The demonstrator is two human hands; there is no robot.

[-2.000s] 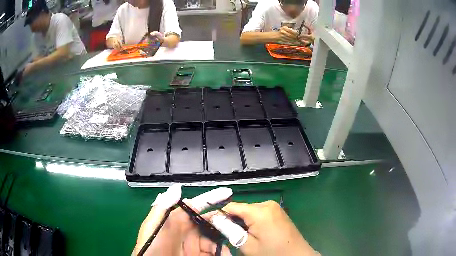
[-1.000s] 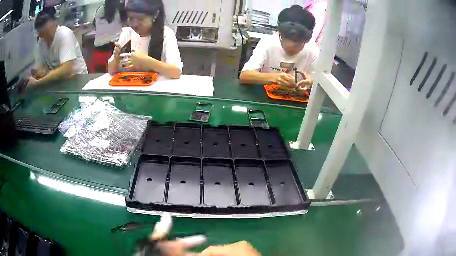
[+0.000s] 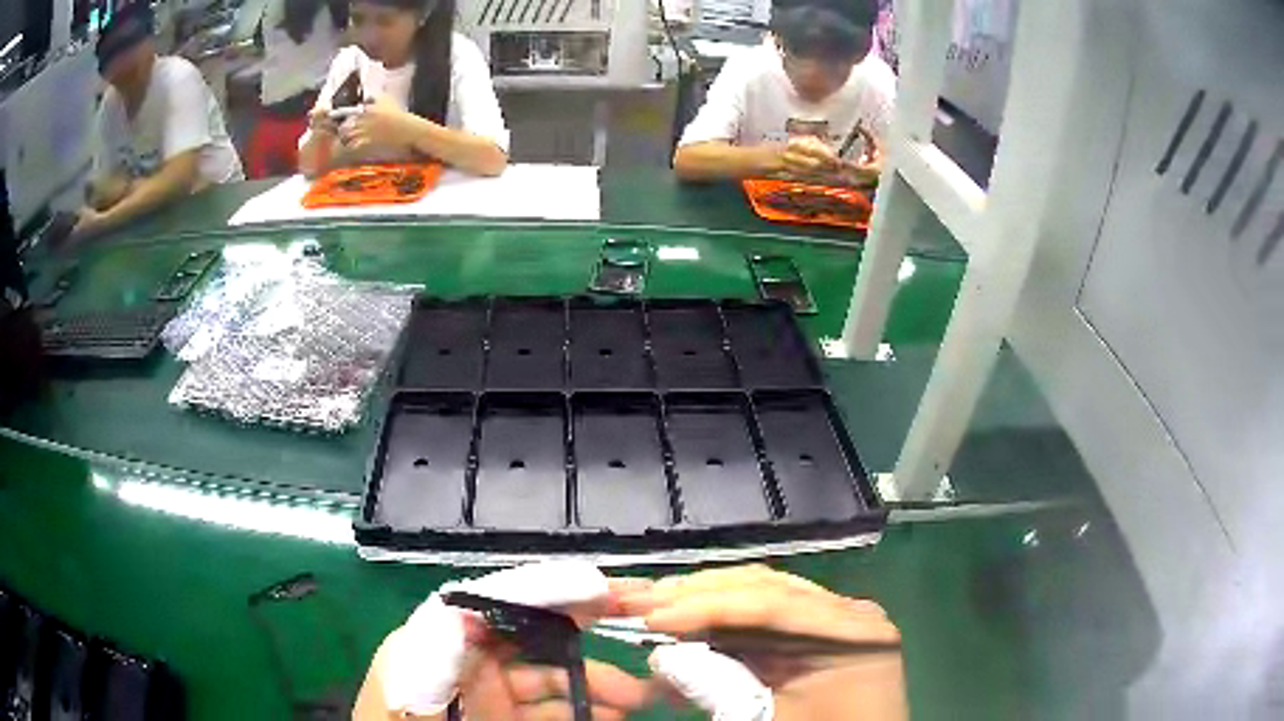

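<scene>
A black phone middle frame is held in my left hand at the bottom centre, its plate end up near the white finger cots. My right hand comes in from the right, with white cots on its fingers, and holds tweezers. The bright tips touch or nearly touch the frame's end; any small part there is too small to tell. Another phone frame lies on the green surface left of my left hand.
A black blister tray with bare pockets lies ahead. Bagged parts lie left of it. A filled black tray is at lower left. Two frames lie behind the tray. A white post and grey cabinet stand right. People sit opposite.
My hands have come back up into clearer view with a frame and tweezers. The frame at lower left shows more fully. The two frames behind the tray have shifted right.
</scene>
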